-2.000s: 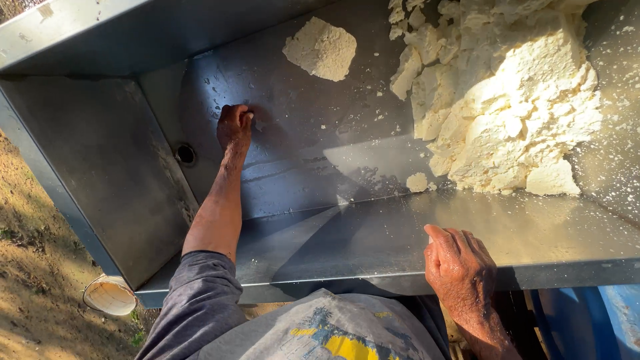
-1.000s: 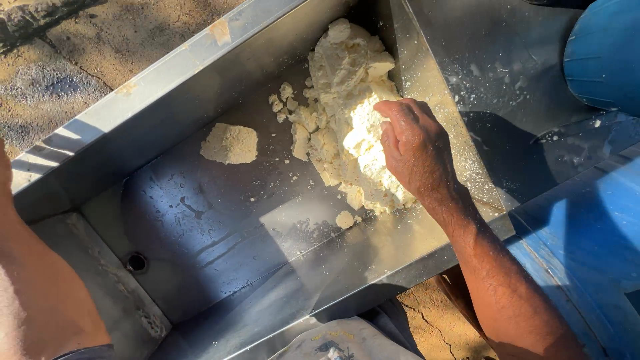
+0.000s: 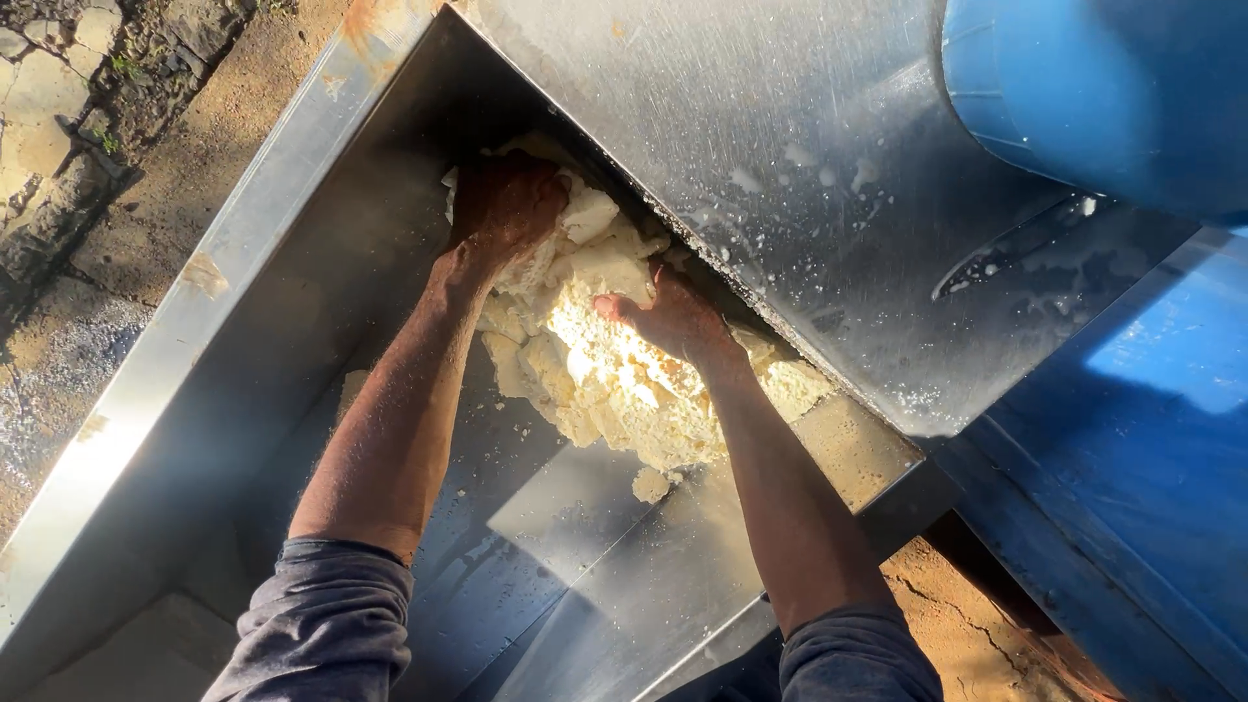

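Observation:
A heap of pale, crumbly curd-like mass point(image 3: 624, 380) lies against the end wall of a metal trough point(image 3: 244, 244), part in bright sun and part in shadow. At the heap's far side, in the shaded corner, my left hand point(image 3: 512, 200) presses on the mass with its fingers bent; their tips are hidden. My right hand point(image 3: 678, 317) rests on the side of the heap by the end wall, thumb spread over the mass and other fingers partly hidden. A small loose lump point(image 3: 650, 485) lies at the heap's near edge.
Beyond the end wall is a sloping metal surface point(image 3: 780, 175) with white splashes. A blue plastic container point(image 3: 1102, 97) stands at the upper right, and a larger blue object point(image 3: 1131, 439) is at the right. Cracked ground point(image 3: 127, 224) shows outside the trough.
My left hand has moved from the left side onto the far part of the heap. My right hand remains at the heap, now with its thumb spread. The view has shifted toward the end wall.

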